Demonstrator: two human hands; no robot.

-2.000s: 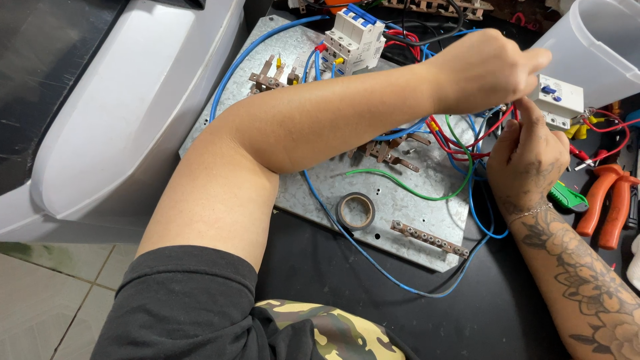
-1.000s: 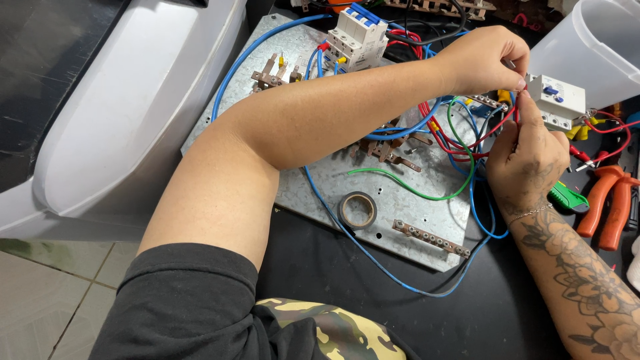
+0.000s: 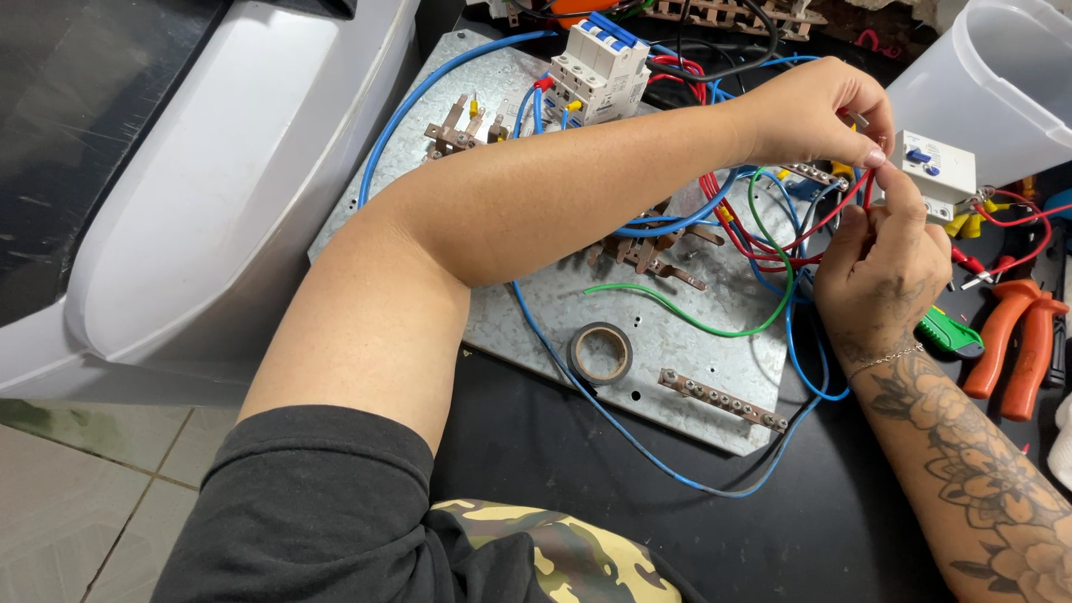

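Observation:
My right hand grips red insulated wires between thumb and forefinger, beside a white circuit breaker with a blue lever. From the left, my left hand reaches over, its fingertips pinched at the upper end of the red wire. A galvanized metal plate lies under my left arm. It carries a white multi-pole breaker with blue levers, copper busbars, a green wire, a roll of black tape and a terminal bar with screws.
Orange-handled pliers and a green utility knife lie to the right of my right hand. A translucent plastic container stands at the upper right. A blue wire loops past the plate's front edge. A white and grey molded surface borders the left.
My left hand has come down from above the white circuit breaker to the red wire's end, close to my right fingertips. My right hand stays in nearly the same place.

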